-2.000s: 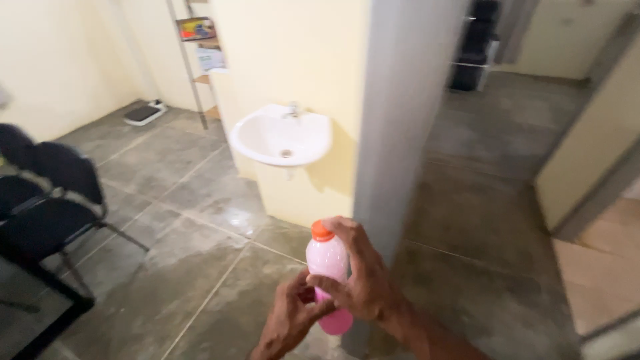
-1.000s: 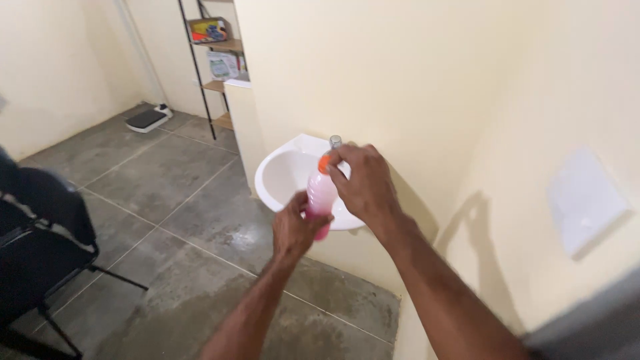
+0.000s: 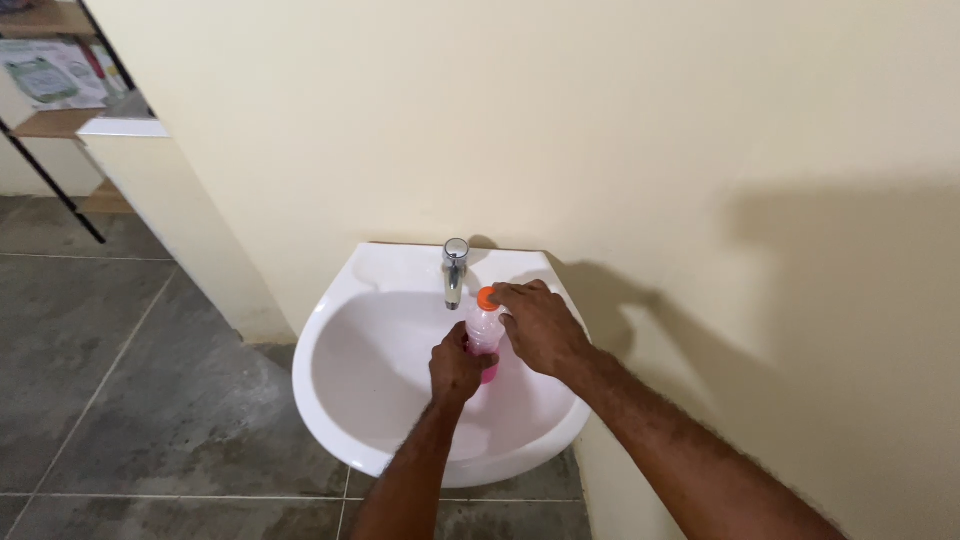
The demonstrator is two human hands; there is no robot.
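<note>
A clear plastic bottle with pink liquid in its lower part is held upright over the basin of a white wall-mounted sink. My left hand grips the bottle around its lower body. On its orange screw cap lie the fingers of my right hand, at the cap's right side. The cap sits on the bottle's neck. Just left of and behind the cap stands a chrome faucet, its spout pointing down into the basin. Neither hand touches the faucet.
Cream walls rise behind and to the right of the sink. A low partition with a white top is at the left, beside a metal-framed shelf holding printed packages. Grey floor tiles lie below.
The view has come much closer to the sink. The bottle, held in both hands, was in front of the sink and is now over its basin. The cap remains on.
</note>
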